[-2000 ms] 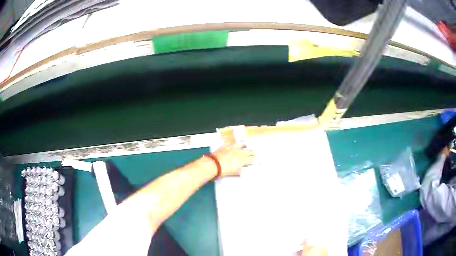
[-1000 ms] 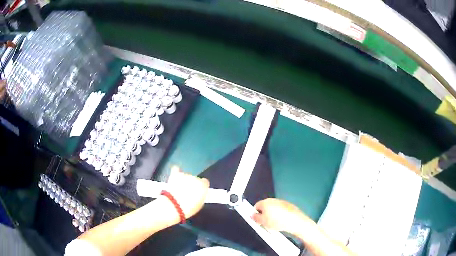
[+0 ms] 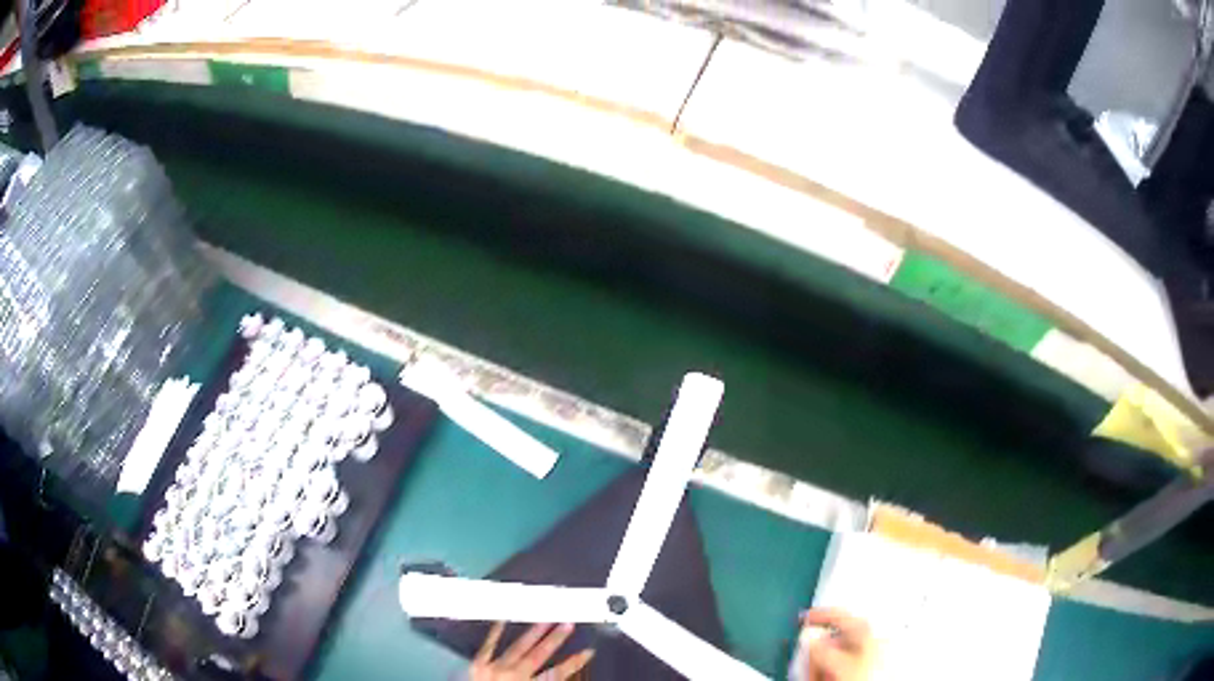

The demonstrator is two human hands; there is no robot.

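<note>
A three-bladed white rotor (image 3: pixel 616 605) lies on the black three-cornered fixture (image 3: pixel 692 565), with a dark centre in its hub. One blade points up, one left and one down to the right. My left hand (image 3: pixel 530 655) is at the bottom, fingers spread over the fixture just below the left blade; its palm is cut off by the frame. My right hand (image 3: pixel 836 647) is at the left edge of the white blade stack (image 3: pixel 939 605), fingers curled and partly cut off; whether it grips anything is unclear.
A black hub tray (image 3: pixel 380 466) with rows of white hubs stands at left. A loose blade (image 3: pixel 486 423) lies beside it. Clear blister trays (image 3: pixel 93 293) stand upper left. A dark green channel (image 3: pixel 533 293) and white shelf (image 3: pixel 559 67) lie beyond. A grey post (image 3: pixel 1152 526) stands right.
The view has shifted, so the bench sits lower. My left hand has left the left blade and lies below it. My right hand has left the lower right blade and moved to the blade stack.
</note>
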